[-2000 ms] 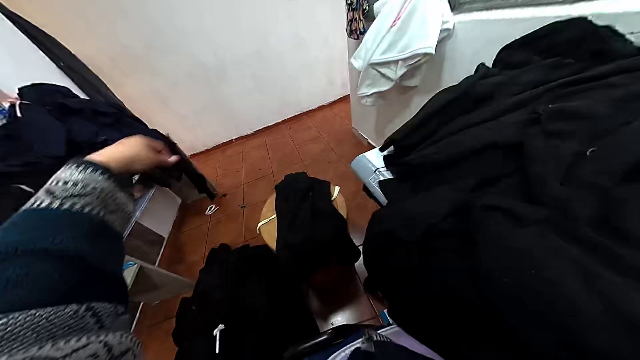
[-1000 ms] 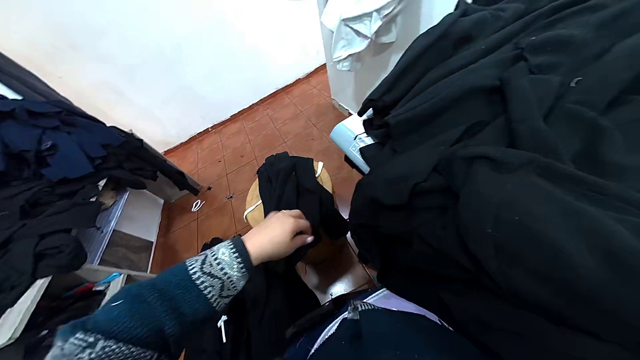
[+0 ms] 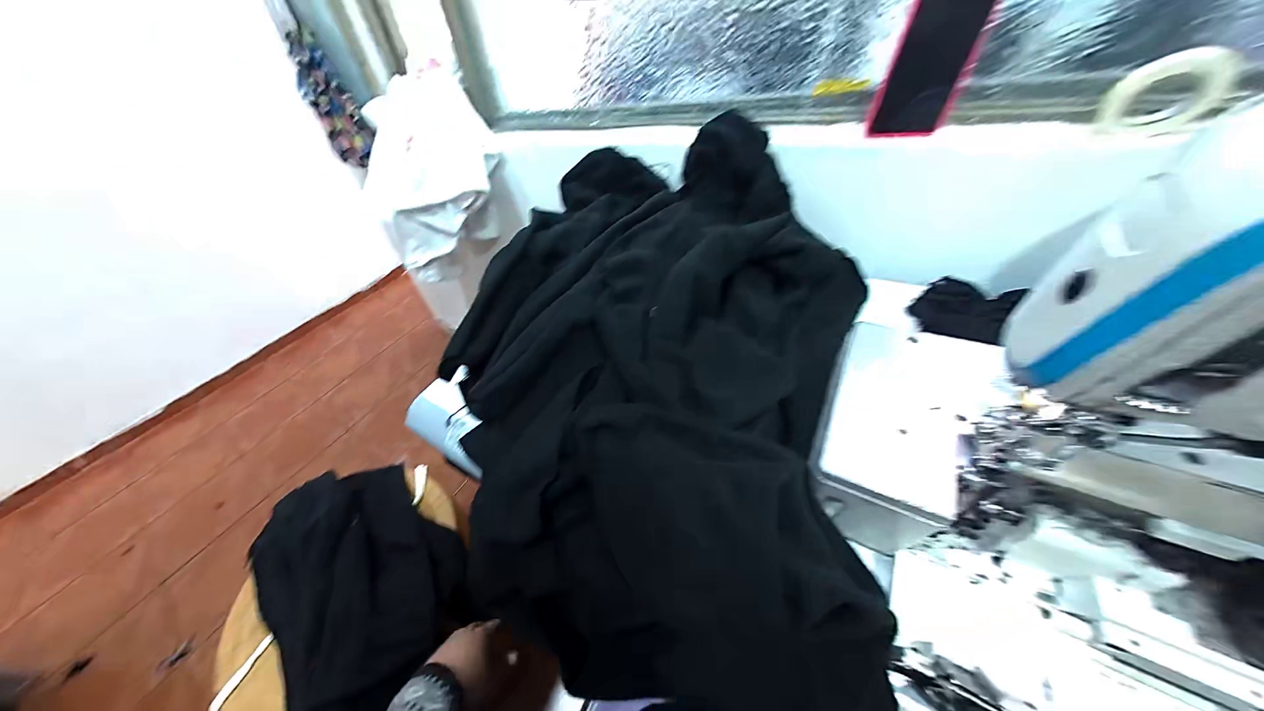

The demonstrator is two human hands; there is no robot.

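My left hand [image 3: 476,657] is low in the view, at the gap between the black garment [image 3: 355,583] on the round wooden stool [image 3: 237,632] and the large pile of black garments [image 3: 691,444]. Its patterned sleeve cuff shows. The fingers are blurred and partly hidden, so whether they grip cloth cannot be told. My right hand is out of view. The black pile lies over the left part of the sewing machine table [image 3: 894,425], with cloth hanging over its near side.
A white and blue sewing machine [image 3: 1145,286] stands at the right, a small black cloth [image 3: 958,311] beside it. Under the pile's left edge a light blue object [image 3: 441,425] sticks out. White cloth [image 3: 425,148] hangs near the window. A roll of tape [image 3: 1170,89] sits on the sill.
My left hand was over the dark clothes at the left, then on the black garment on the stool; now it is at that garment's right side. The view has swung right to the sewing machine.
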